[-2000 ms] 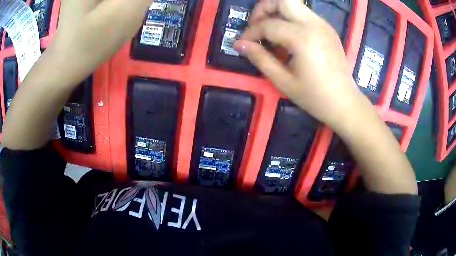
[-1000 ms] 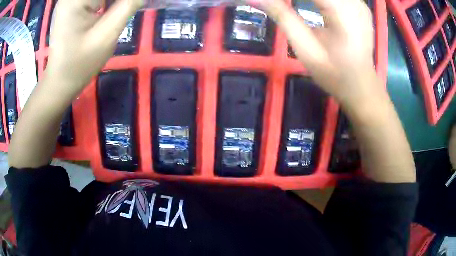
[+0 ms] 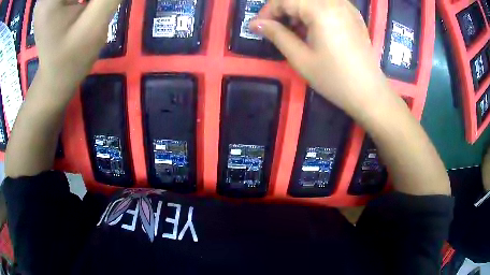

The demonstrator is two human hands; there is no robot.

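Observation:
A red-orange tray (image 3: 209, 96) holds two rows of black phones, backs open. My right hand (image 3: 322, 43) is over an upper-row phone (image 3: 244, 48), its thumb and fingers at a white label (image 3: 250, 27) on that phone. Whether it grips the label cannot be told. My left hand (image 3: 70, 32) is at the top left, cut off by the top edge; its fingertips are out of the picture. The upper-row phone (image 3: 172, 45) between my hands bears a white label. The near-row phones, such as the middle one (image 3: 250, 113), show blue and silver circuit boards.
A long printed label strip (image 3: 9, 75) hangs at the far left beside my left forearm. Another red tray with phones (image 3: 470, 80) lies at the right on the green bench (image 3: 443, 107). Part of another person's arm (image 3: 486, 166) shows at the right edge.
One second ago both hands were at the top edge with a clear or pale band between them. My right hand is now down at the upper-row phone, and that band is no longer visible.

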